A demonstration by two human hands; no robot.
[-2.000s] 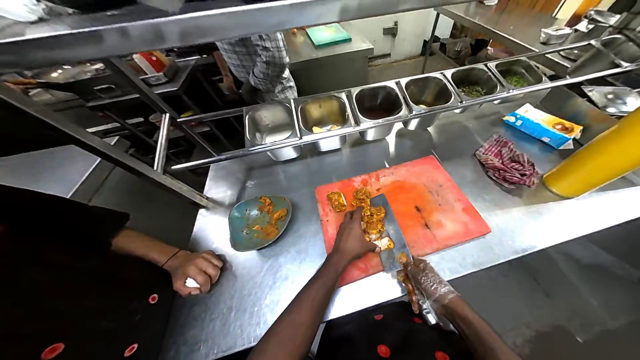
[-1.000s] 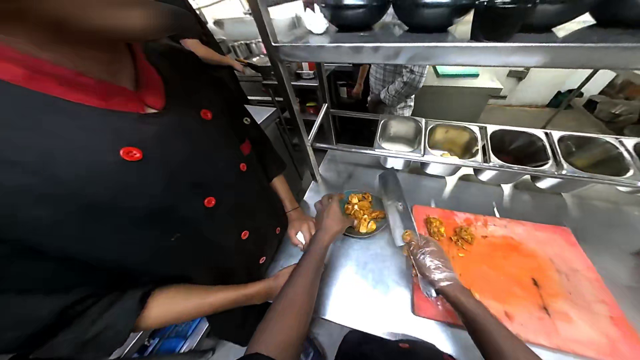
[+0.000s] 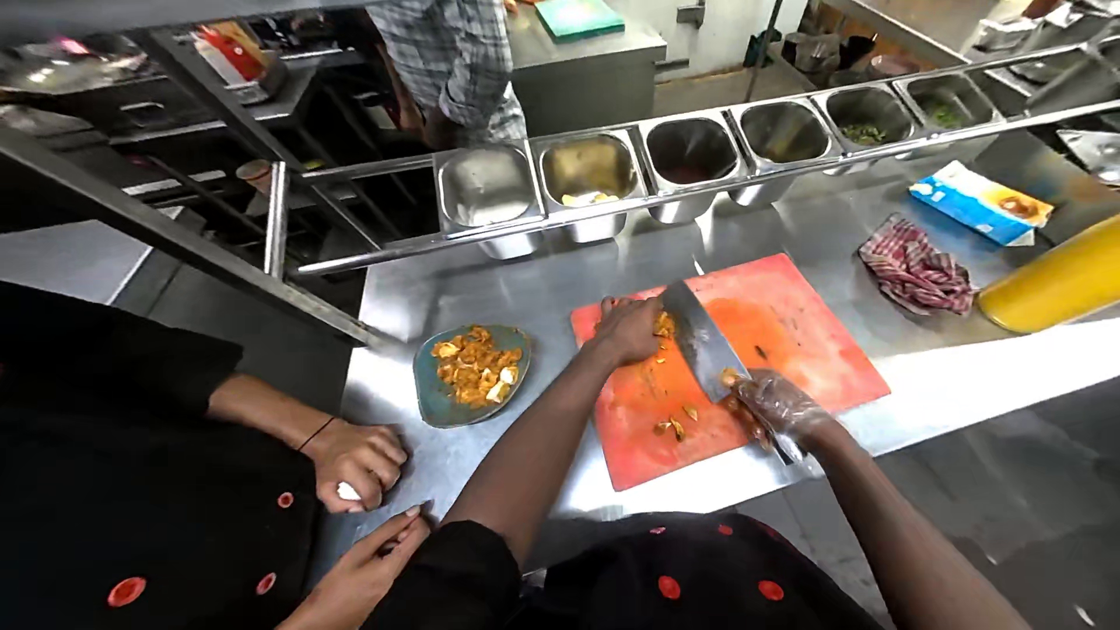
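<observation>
My right hand (image 3: pixel 779 404), in a clear plastic glove, holds a cleaver (image 3: pixel 702 343) by its handle, and its broad blade lies slantwise over the red cutting board (image 3: pixel 814 350). Bare, my left hand (image 3: pixel 632 328) bends over the board's upper left part, its fingers by chopped orange-coated food (image 3: pixel 665 325) next to the blade. Whether those fingers hold any of it is hidden. Small scraps (image 3: pixel 672 427) lie nearer the board's front edge. Left of the board, a blue-green plate (image 3: pixel 429 385) bears a heap of the same chopped food (image 3: pixel 474 367).
A co-worker's hand (image 3: pixel 359 464) holding something white rests left of the plate. Steel containers (image 3: pixel 490 188) line a rail behind the board. On the right are a checked cloth (image 3: pixel 917 267), a blue packet (image 3: pixel 980 203) and a yellow bottle (image 3: pixel 1054 276). Another person stands beyond the rail.
My left hand has moved from the plate back to the cutting board. The plate holds more food than two seconds ago. The cleaver has moved from near the plate to over the board. The view has swung right.
</observation>
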